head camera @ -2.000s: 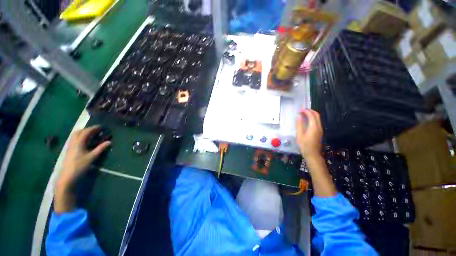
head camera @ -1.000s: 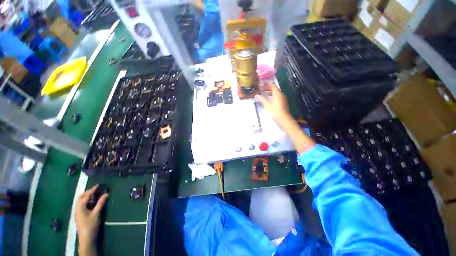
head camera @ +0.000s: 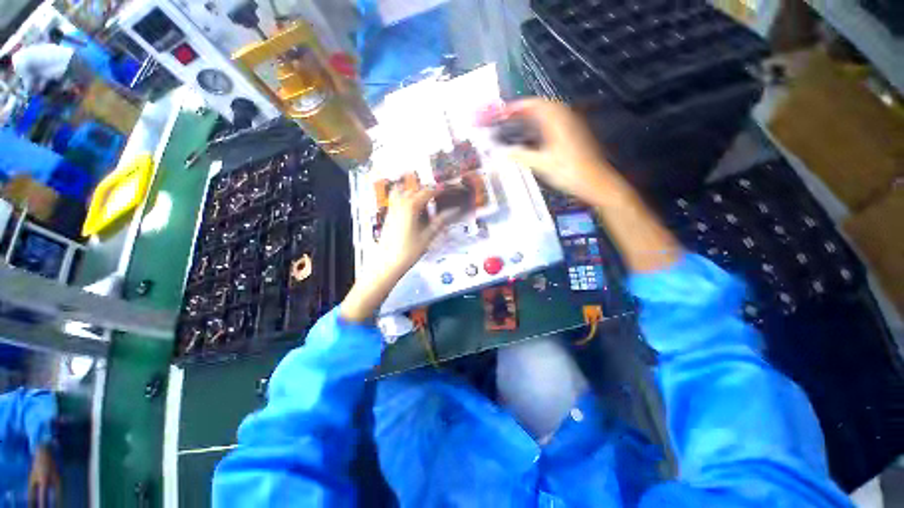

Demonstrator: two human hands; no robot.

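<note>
My left hand is over the white machine base, with a small black part between its thumb and fingers, at an orange-brown fixture. Blur hides the exact contact. My right hand is raised at the base's right edge, its fingertips closed on a dark part, also blurred. Other dark parts lie just behind the fixture. The gold-brass press head stands to the left and behind.
A gridded tray of dark parts is at left beside the green conveyor. Black stacked trays stand at back right, with a tray of small parts below. A red button and keypad are near the front.
My left hand has moved from the green surface at left to the fixture area. My right hand has come away from under the press head with a dark part. The view has turned.
</note>
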